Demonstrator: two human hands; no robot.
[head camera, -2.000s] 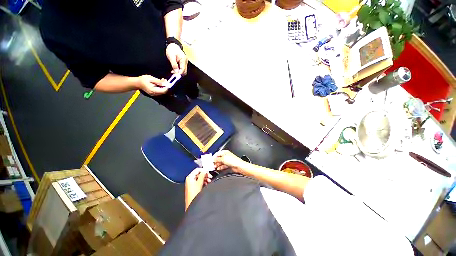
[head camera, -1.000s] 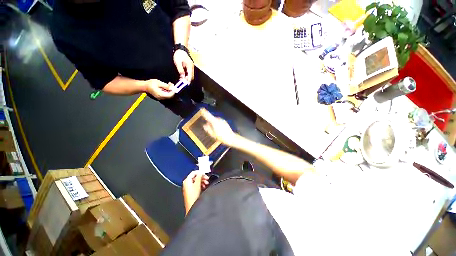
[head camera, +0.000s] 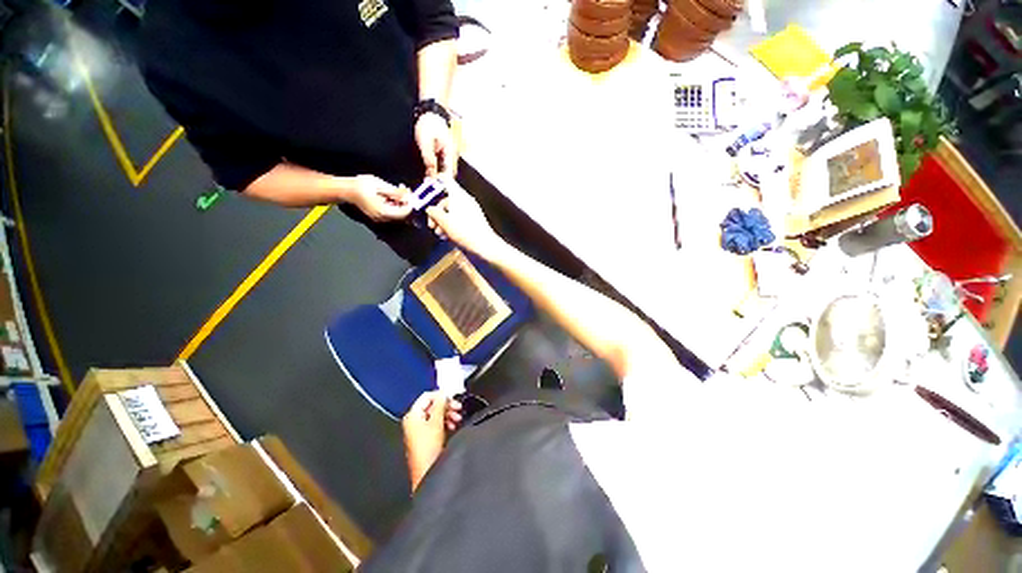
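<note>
My left hand holds a small white piece between its fingertips, in front of my apron and just below the chair seat. My right hand is stretched out to a small pale label with a dark, frame-like centre. Another person's two hands hold that label. My right fingertips are at its lower right edge; whether they grip it or only touch it cannot be told.
A blue chair with a wood-framed pad stands below the hands. A white desk with brown rolls, a calculator and a metal bottle is at the right. The person in black stands ahead. Cartons are at the lower left.
My right hand has left the white piece, passed over the chair and reached the other person's label. My left hand still holds the white piece. The view has shifted slightly.
</note>
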